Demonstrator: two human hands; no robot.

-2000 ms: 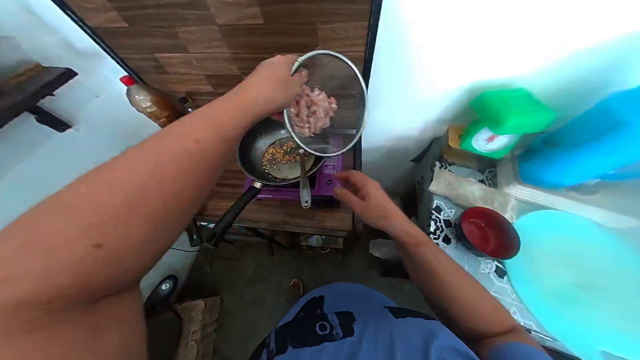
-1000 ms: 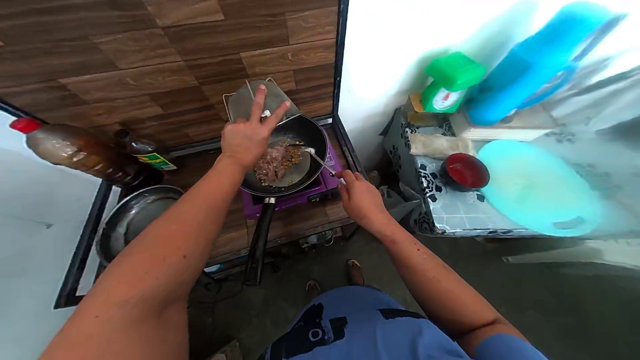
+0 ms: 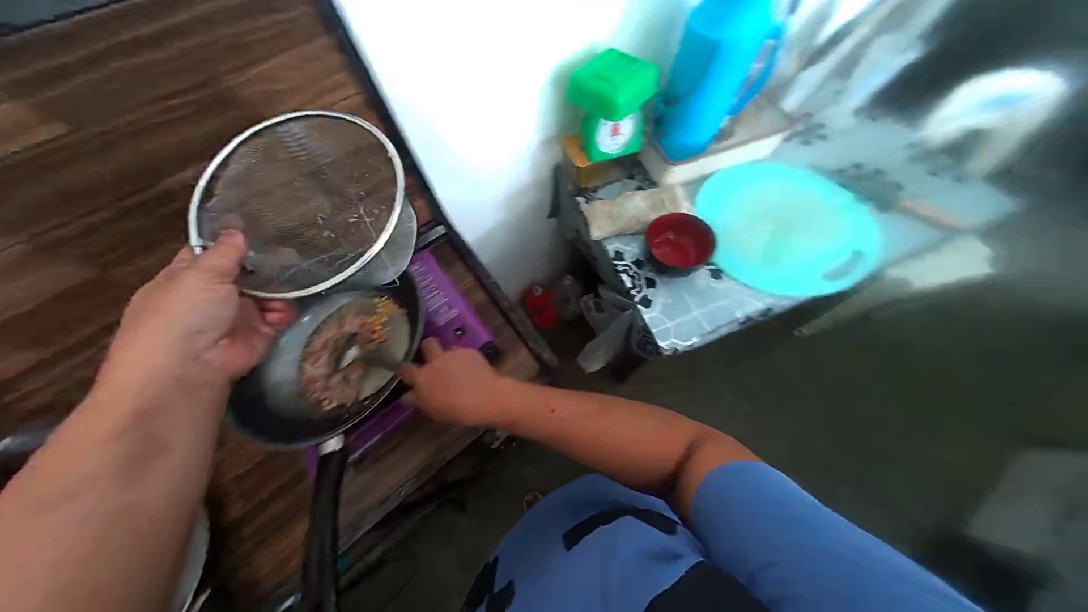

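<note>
My left hand (image 3: 200, 306) grips the rim of a round wire-mesh strainer (image 3: 302, 200), which is tilted up above the far side of the frying pan and has a few bits stuck to its mesh. Chopped pinkish meat (image 3: 331, 361) and yellowish-brown bits lie in the black frying pan (image 3: 276, 416), over a purple portable stove (image 3: 449, 306). At the pan's right edge, my right hand (image 3: 455, 384) is closed on the handle of a metal spoon or turner (image 3: 370, 355), whose head rests in the meat.
The pan's black handle (image 3: 323, 527) points toward me. On the side table to the right are a red bowl (image 3: 680, 241), a turquoise cutting board (image 3: 786, 229), a green kitchen scale (image 3: 614, 106) and a blue jug (image 3: 714, 76). A plastic bag (image 3: 608, 331) hangs by the table's corner.
The meat, in the strainer two seconds ago, is now in the pan. My left hand, fingers spread one second ago, now holds the strainer up. The view has swung right.
</note>
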